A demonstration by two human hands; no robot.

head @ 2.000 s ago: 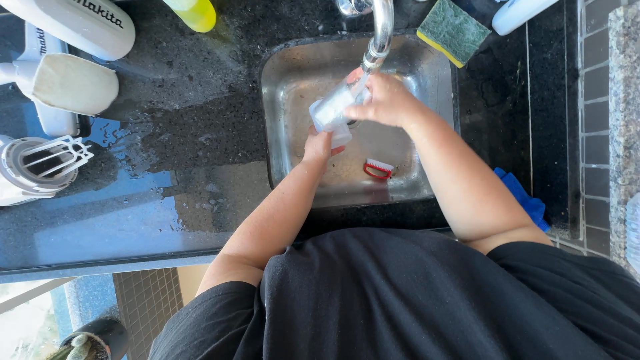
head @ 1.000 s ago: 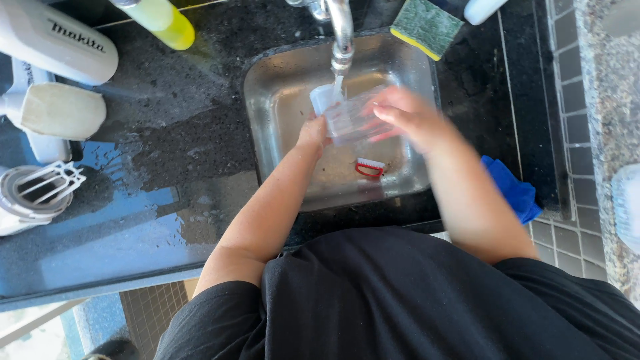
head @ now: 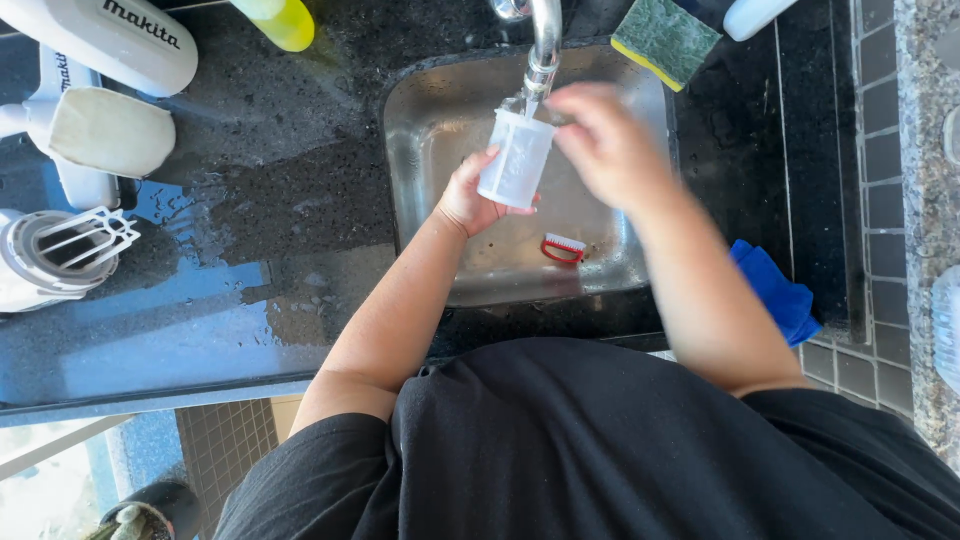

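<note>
A white translucent cylindrical mesh filter (head: 517, 159) is held by my left hand (head: 476, 196) over the steel sink (head: 420, 202). Water runs from the chrome faucet (head: 545, 45) into the filter's upper end. My right hand (head: 604, 142), blurred by motion, is just right of the filter's top, its fingers apart; nothing shows in it. Below the filter, a small red-handled brush with white bristles (head: 563, 247) lies on the sink floor.
A green and yellow sponge (head: 666, 41) rests by the sink's upper right corner, and a blue cloth (head: 776, 291) at right. White Makita vacuum parts (head: 142, 41), a cloth-like filter (head: 112, 131), a caged housing (head: 60, 255) and a yellow-green bottle (head: 281, 22) stand left.
My right hand was on the filter two seconds ago and is now off it, to its right. The filter has turned more upright under the faucet, still in my left hand.
</note>
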